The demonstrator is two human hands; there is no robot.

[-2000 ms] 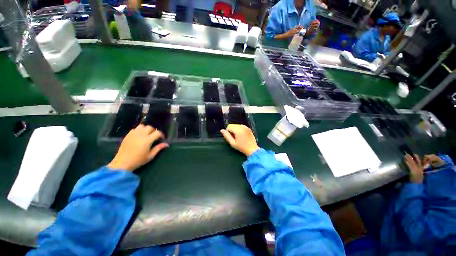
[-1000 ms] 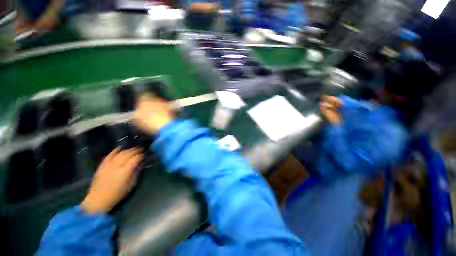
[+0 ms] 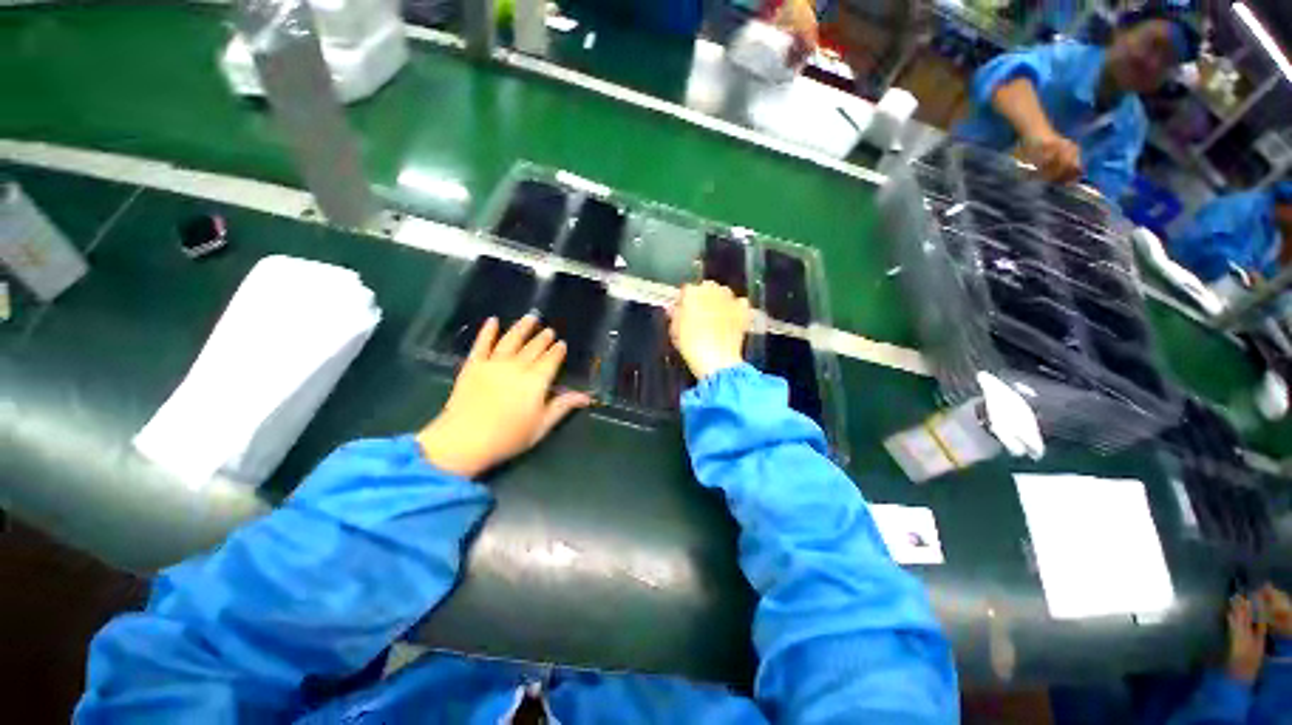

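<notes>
The clear blister tray point(image 3: 663, 249) lies on the green bench in front of me, with black screens point(image 3: 493, 300) in two rows of pockets. One far-row pocket, left of centre, holds no black screen. My left hand point(image 3: 499, 394) rests at the tray's near edge, thumb and fingers apart, fingertips by a near-row screen. My right hand point(image 3: 709, 329) is over the tray's middle, right of centre, fingers bent down. Its fingertips and anything under them are hidden.
A white stack point(image 3: 262, 371) lies left. At right are a pale bottle point(image 3: 939, 442) with a white wipe, a small white card point(image 3: 907, 533), a paper sheet point(image 3: 1094, 547) and stacked trays point(image 3: 1041, 283). A metal post point(image 3: 308, 113) stands behind. People in blue work at the far side and right.
The view swung right and came back. Compared with the oldest frame, my right hand has moved inward from the tray's near right part to its middle. My left hand remains at the near edge.
</notes>
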